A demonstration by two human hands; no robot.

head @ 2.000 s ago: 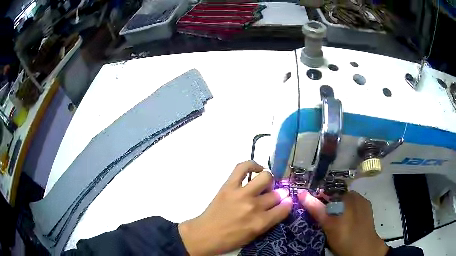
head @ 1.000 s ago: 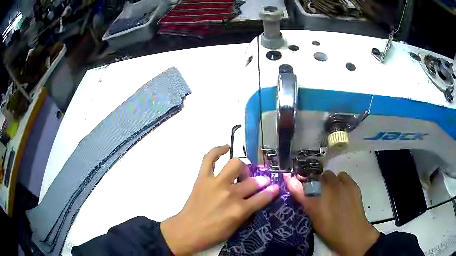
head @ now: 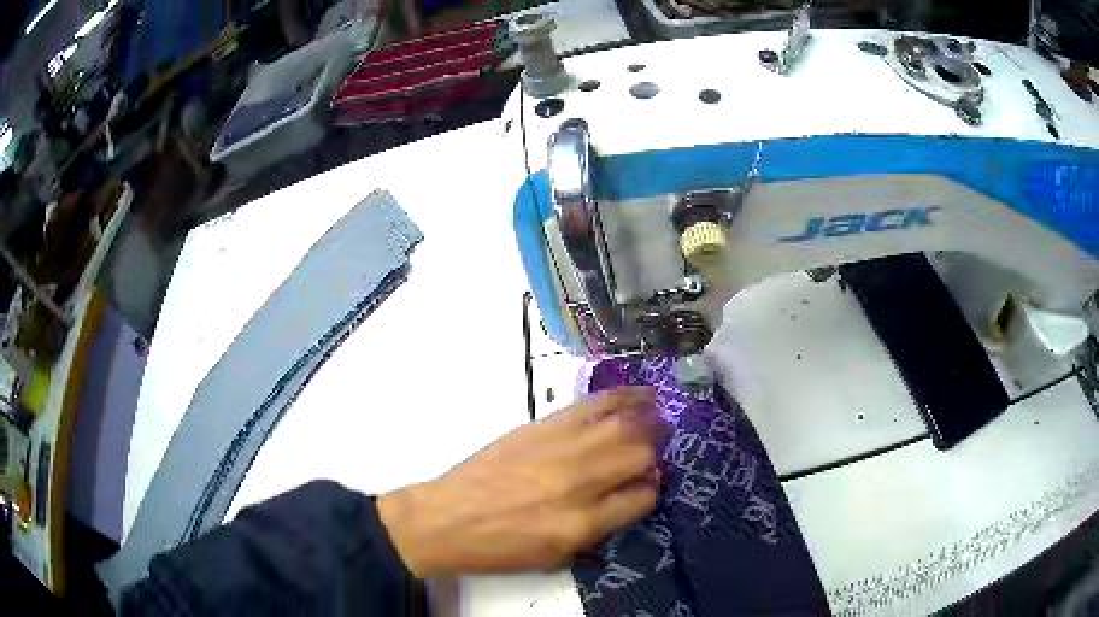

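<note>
The dark patterned fabric (head: 711, 482) with pale letter-like print runs from under the needle area of the white and blue sewing machine (head: 832, 181) down to the frame's bottom edge. It looks purple under the lamp. My left hand (head: 542, 482) lies on the fabric's left side just in front of the presser foot area, fingers bent and fingertips on the cloth; whether it pinches the cloth is hidden. My right hand is not in view. Presser foot and needle are hard to make out. Grey-blue curved pieces (head: 283, 350) lie stacked left of the machine.
A black flat rectangle (head: 926, 350) lies under the machine arm. A cream tension dial (head: 703, 244) and shiny metal guard (head: 575, 187) are on the machine head. Behind the white table (head: 464, 181) are a grey bin (head: 283, 103) and red striped cloth (head: 422, 70). A printed scale runs near the front right.
The view has swung right, so the machine sits further left and higher. My right hand has left the picture. My left hand now lies flatter on the fabric, and more patterned fabric shows.
</note>
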